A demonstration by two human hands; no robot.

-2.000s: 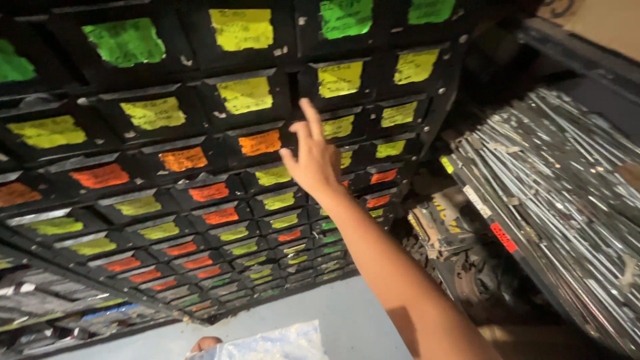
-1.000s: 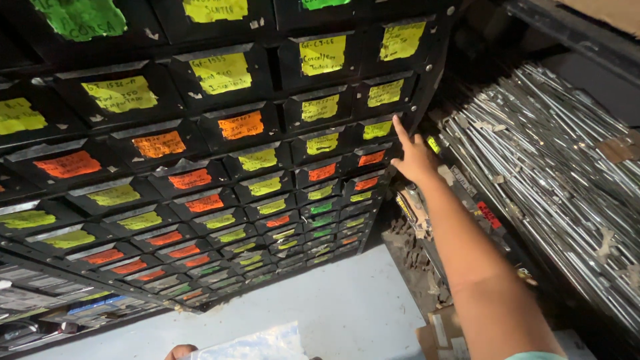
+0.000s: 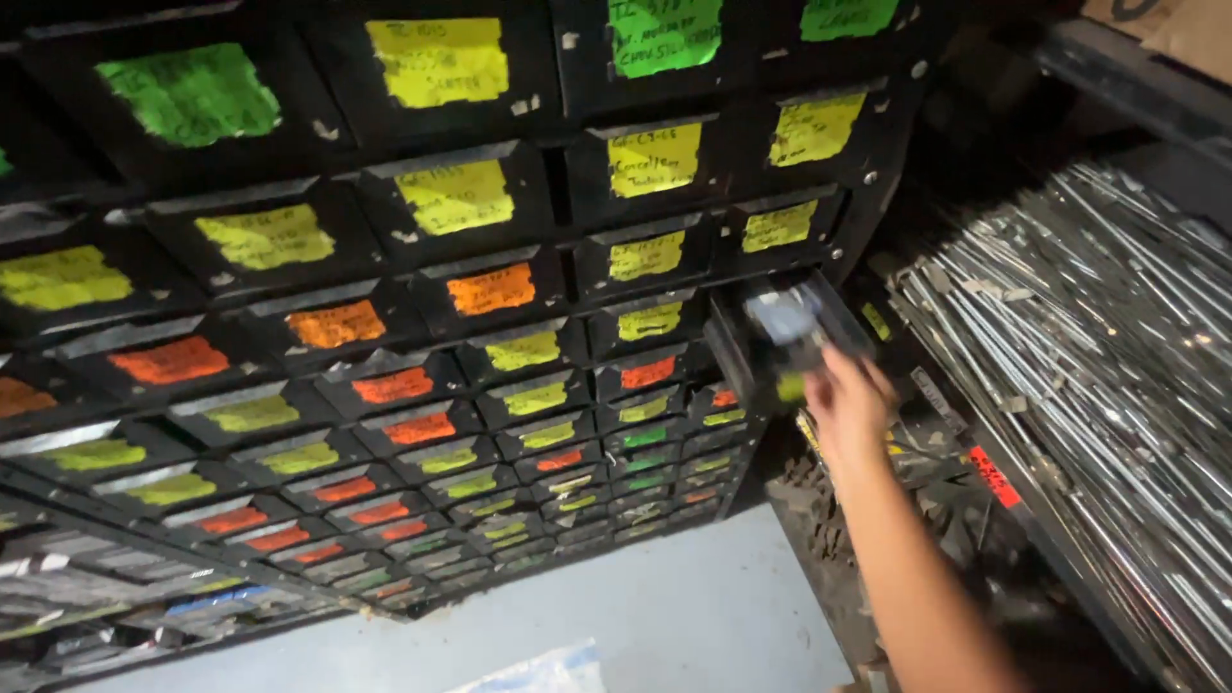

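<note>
My right hand [image 3: 852, 399] grips the front of a black drawer [image 3: 736, 356] that stands pulled out at the right edge of a black drawer cabinet [image 3: 568, 197]. A pale bluish item [image 3: 784, 316], blurred, lies inside this drawer. Part of a yellow-green label [image 3: 790, 387] shows on the drawer's front beside my fingers. Yellow, orange, red and green handwritten labels mark the shut drawers around it. A white and blue sheet or bag [image 3: 544, 674] shows at the bottom edge. My left hand is out of view.
Many thin metal rods [image 3: 1039, 318] lie on a rack [image 3: 1020, 510] to the right, close to my forearm. Dusty metal parts [image 3: 948, 481] sit on a shelf below. Pale floor [image 3: 664, 597] shows beneath the cabinet, and packed items [image 3: 58, 577] fill a shelf at lower left.
My right hand has moved from in front of the middle columns to the right-hand column. The drawer there, shut one second ago, is now pulled out. The hand seen at the bottom edge earlier has left view.
</note>
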